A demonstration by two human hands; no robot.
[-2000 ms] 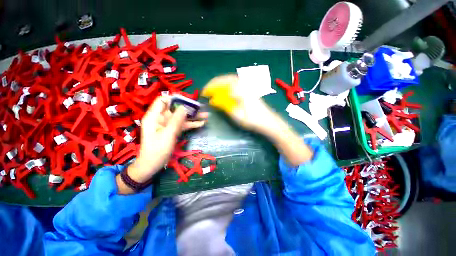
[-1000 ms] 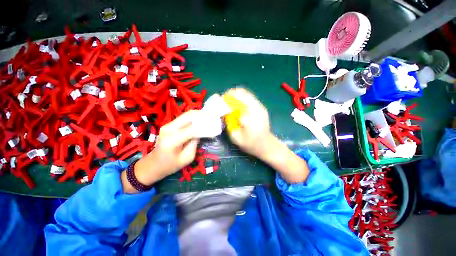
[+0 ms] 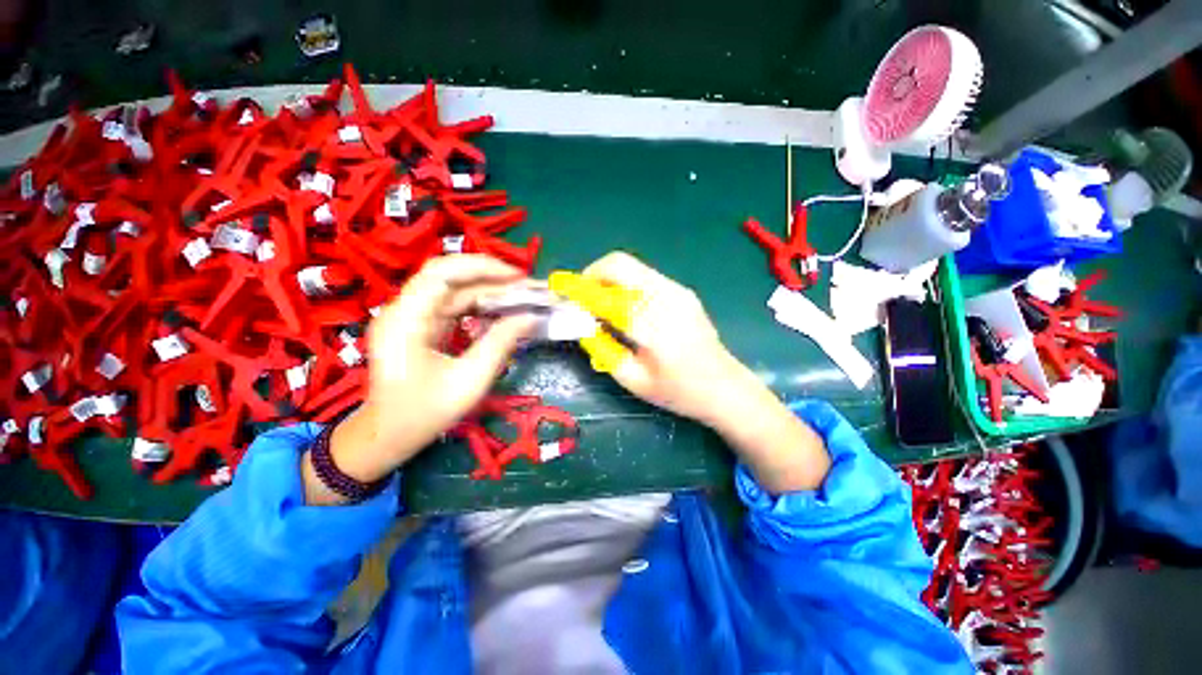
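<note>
My left hand [image 3: 442, 353] holds a small dark watch housing [image 3: 512, 302] edge-on between thumb and fingers, just above the bench. My right hand [image 3: 653, 336], with yellow finger cots [image 3: 597, 314] on its fingers, pinches a small folded white wipe [image 3: 570, 322] against the housing's right end. The fingers hide much of the housing. A large heap of red spring clamps [image 3: 237, 284] lies left of my hands, and a few clamps [image 3: 517, 433] lie just below them.
A single red clamp [image 3: 791, 248], pink fan [image 3: 923, 86], solvent bottle [image 3: 923, 224], blue container [image 3: 1051, 211], white scraps [image 3: 824, 332], smartphone [image 3: 912, 369] and green-rimmed tray [image 3: 969, 382] are at right. A tub of clamps [image 3: 982, 554] stands below. A housing [image 3: 316, 36] lies on the conveyor.
The white wipe left the bench for my hands and is now bunched small in my right fingers. My left hand still holds the housing. Conveyor housings shifted right.
</note>
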